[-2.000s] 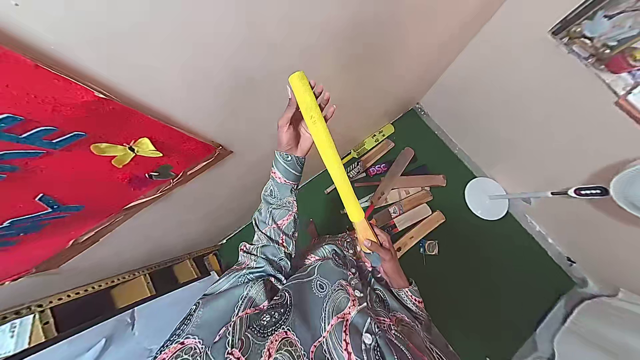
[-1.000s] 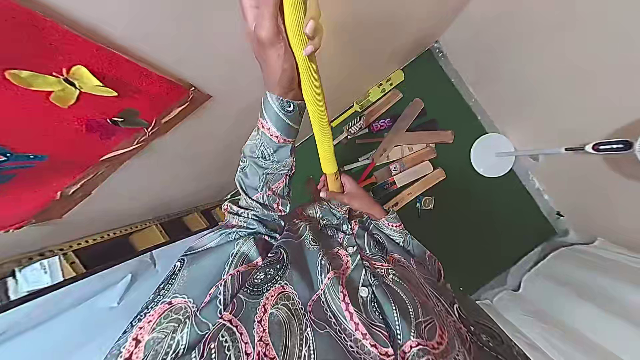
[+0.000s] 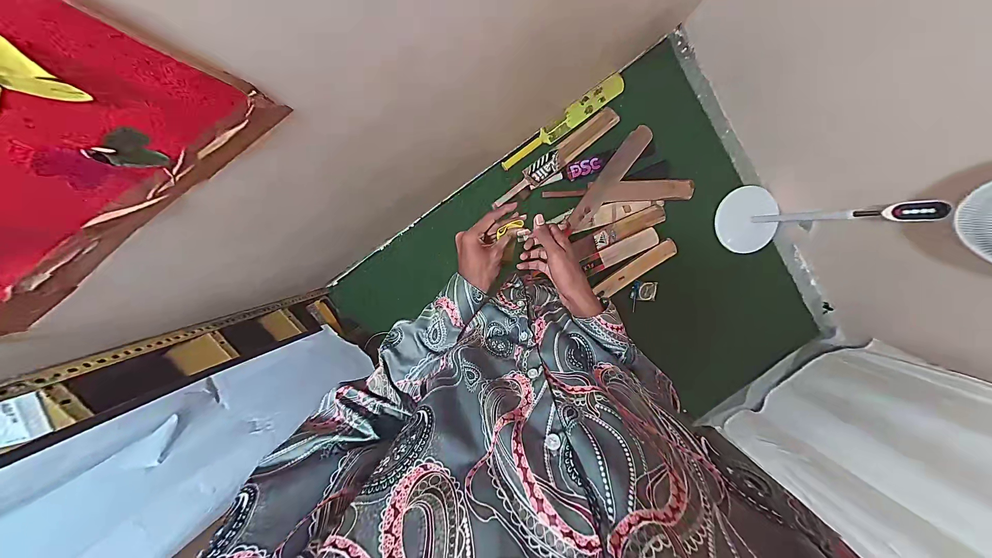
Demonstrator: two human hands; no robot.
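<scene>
My left hand [image 3: 480,252] is raised in front of my chest, its fingers curled around a small yellow loop or band [image 3: 509,227]. Whether this is the end of the long yellow tube-like piece seen before, I cannot tell. Just to its right is my right hand [image 3: 559,267], palm turned inward, thumb up and fingers partly spread. Its fingertips are close to the yellow band; contact is unclear. Beyond the hands, several wooden cricket bats [image 3: 639,190] lie overlapping on the green floor, with a yellow bat [image 3: 585,108] along the wall.
A white round-based stand [image 3: 746,219] is to the right, by the wall. A small square item [image 3: 648,291] lies near the bats. White-covered surfaces flank me at the lower left [image 3: 194,434] and lower right [image 3: 868,426]. A red decorated panel [image 3: 155,85] is at upper left.
The long yellow piece, earlier held upright between both hands, no longer shows at full length. My left hand has come down from its raised position, beside my right hand.
</scene>
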